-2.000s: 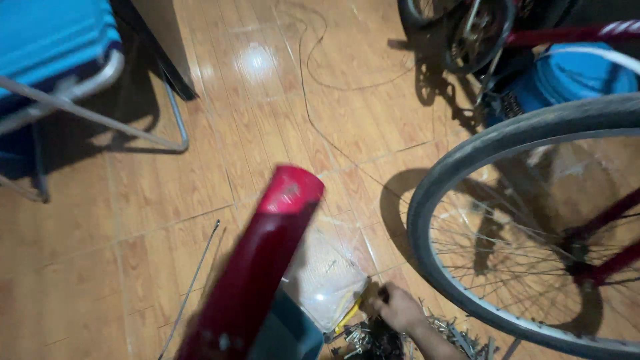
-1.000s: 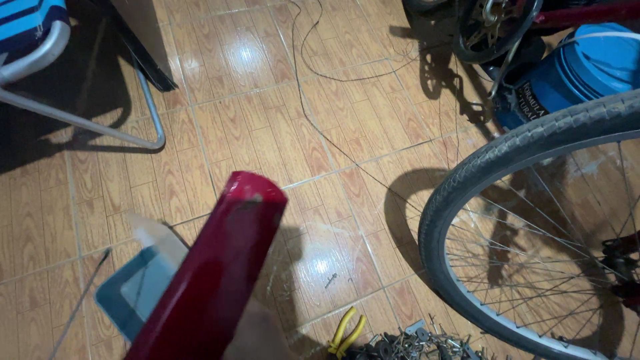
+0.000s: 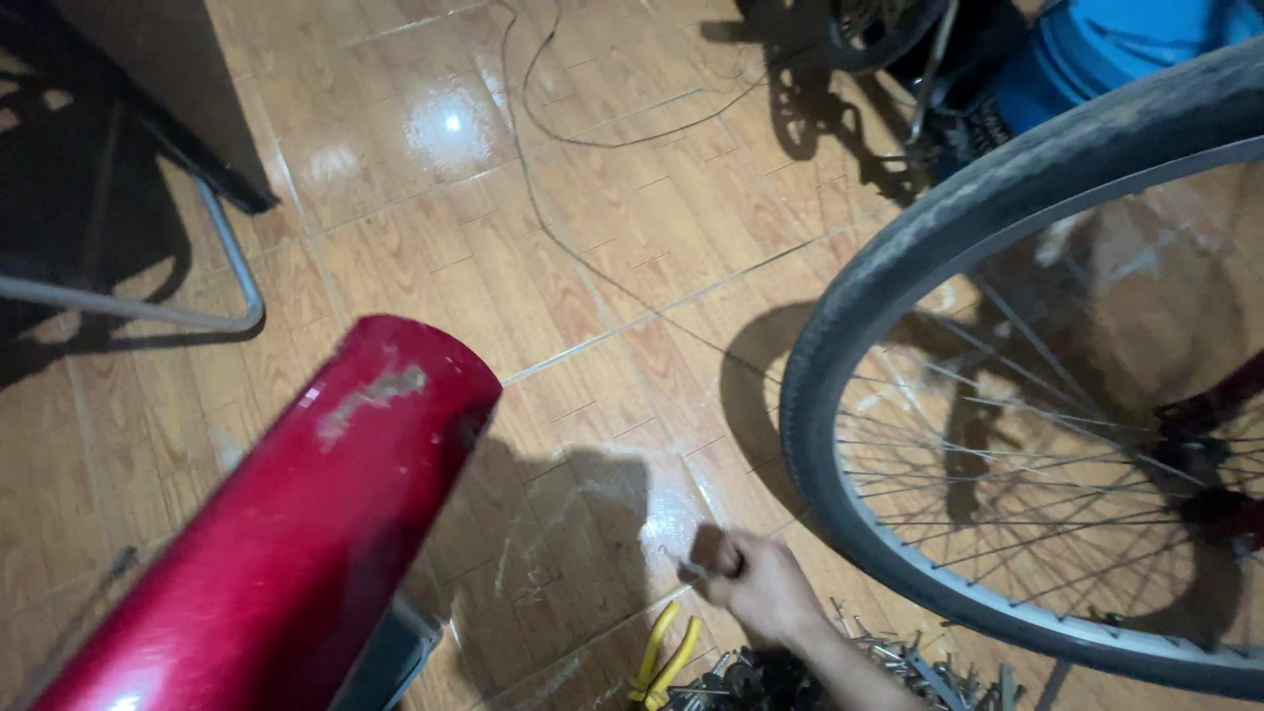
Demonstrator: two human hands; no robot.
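My right hand (image 3: 765,588), at the lower middle, is closed on a small brown block-like object (image 3: 711,553) whose kind I cannot tell. Just left of and below the hand lie yellow-handled pliers (image 3: 670,652) on the floor. Beneath the forearm is a pile of loose metal hardware (image 3: 913,671). A red painted metal tube (image 3: 326,494) rises from the lower left, its paint chipped near the end. My left hand is out of view. Partly hidden behind the tube is a blue-grey container (image 3: 400,652).
A bicycle wheel (image 3: 829,385) with a black tyre stands at the right, a blue bucket (image 3: 1096,49) behind it. A thin cable (image 3: 592,269) curls across the tiled floor (image 3: 444,296). The metal leg of a folding chair (image 3: 242,286) is at the left.
My right hand, out of clear sight one second ago, is now by the pliers with a brown object in it. The pliers lay on the floor one second ago too.
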